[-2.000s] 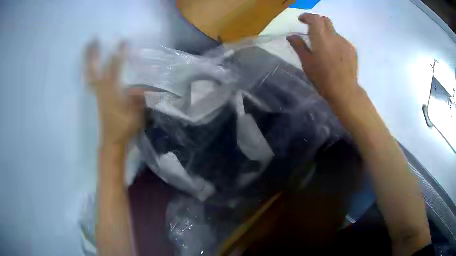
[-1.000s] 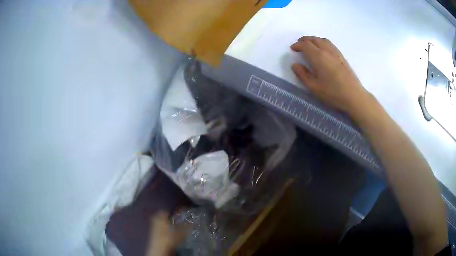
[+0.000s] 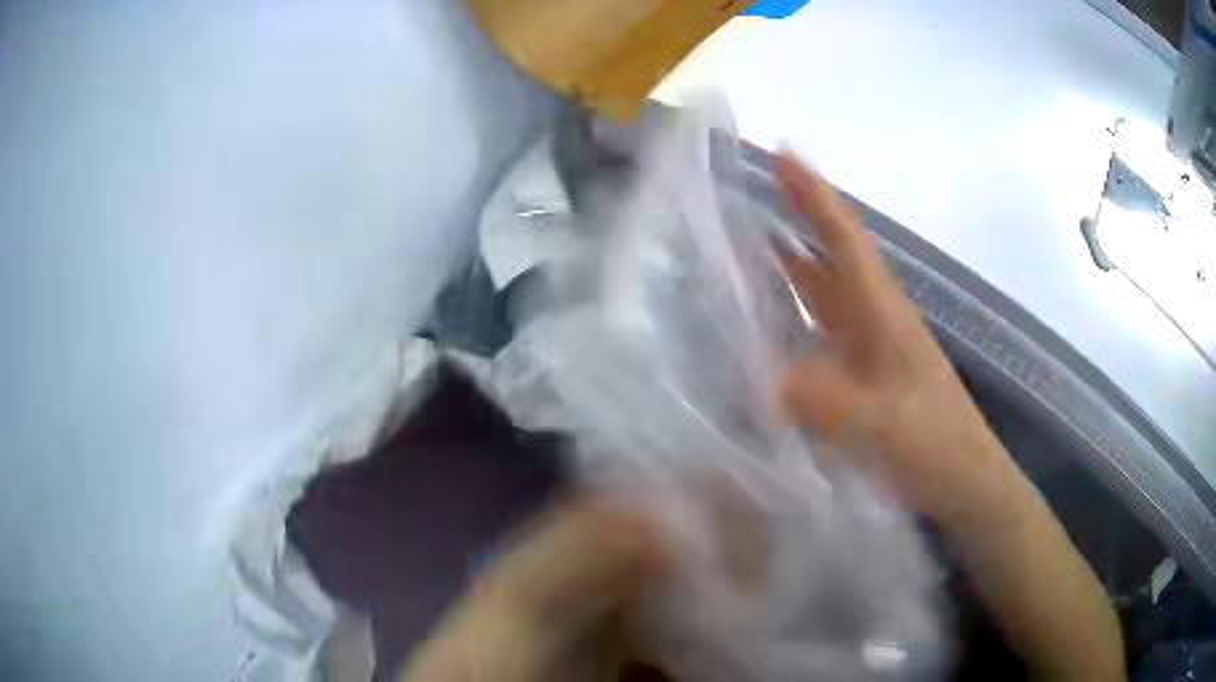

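Observation:
A clear, crinkled plastic bag (image 3: pixel 667 346) is blurred in front of me, below the table's front edge. My left hand (image 3: pixel 574 566) is blurred at the lower middle, against the bag's lower left side; its fingers are hidden or smeared. My right hand (image 3: pixel 854 333) is at the bag's right side with its fingers apart, the thumb close to the plastic. Another bag with white pieces (image 3: pixel 527 220) and dark pieces lies behind, to the left. A dark maroon piece (image 3: pixel 427 513) lies at the lower left with crumpled whitish plastic around it.
A tan card sheet (image 3: pixel 614 47) hangs over the table edge at the top. The white table (image 3: pixel 987 120) with its ruler-marked front edge (image 3: pixel 987 320) runs to the right. The needle plate (image 3: pixel 1134 193) and part of the machine (image 3: pixel 1196 93) show at the right. A pale surface (image 3: pixel 200 267) fills the left.
The clear bag has come up between my hands. My left hand has moved up and right. My right hand has moved down from the tabletop to the bag.

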